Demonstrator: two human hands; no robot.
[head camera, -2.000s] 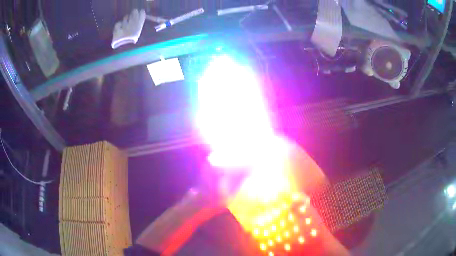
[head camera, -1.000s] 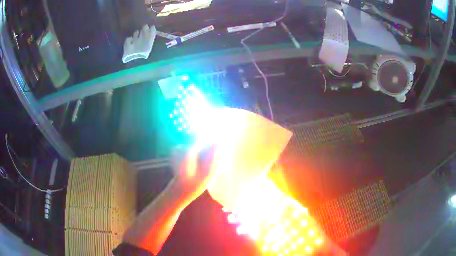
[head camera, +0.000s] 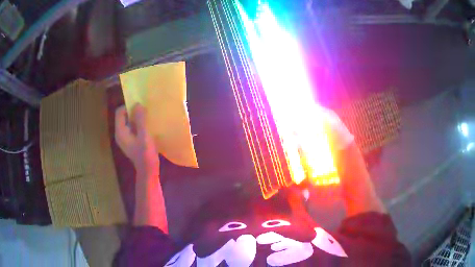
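My left hand (head camera: 133, 133) is bare and holds the yellow sheet (head camera: 159, 107) by its lower left side, thumb on its face. The sheet is slightly curved. A lit LED board (head camera: 291, 94) glows very brightly at centre right, white with blue, magenta and orange edges. Several thin boards on edge (head camera: 245, 104) lie along its left side. My right hand (head camera: 336, 128) is at the right side of the glowing board; glare washes out its fingers, so its grip cannot be told.
A stack of yellow boards (head camera: 75, 151) stands at the left, with a cardboard box (head camera: 99, 245) under it. A dotted block of boards (head camera: 375, 120) lies right of my right hand. A metal rail (head camera: 49, 21) crosses the upper left.
The view has tilted down and shifted. My left hand and the yellow sheet have moved left, away from the glowing board. The thin boards on edge and my right hand now show.
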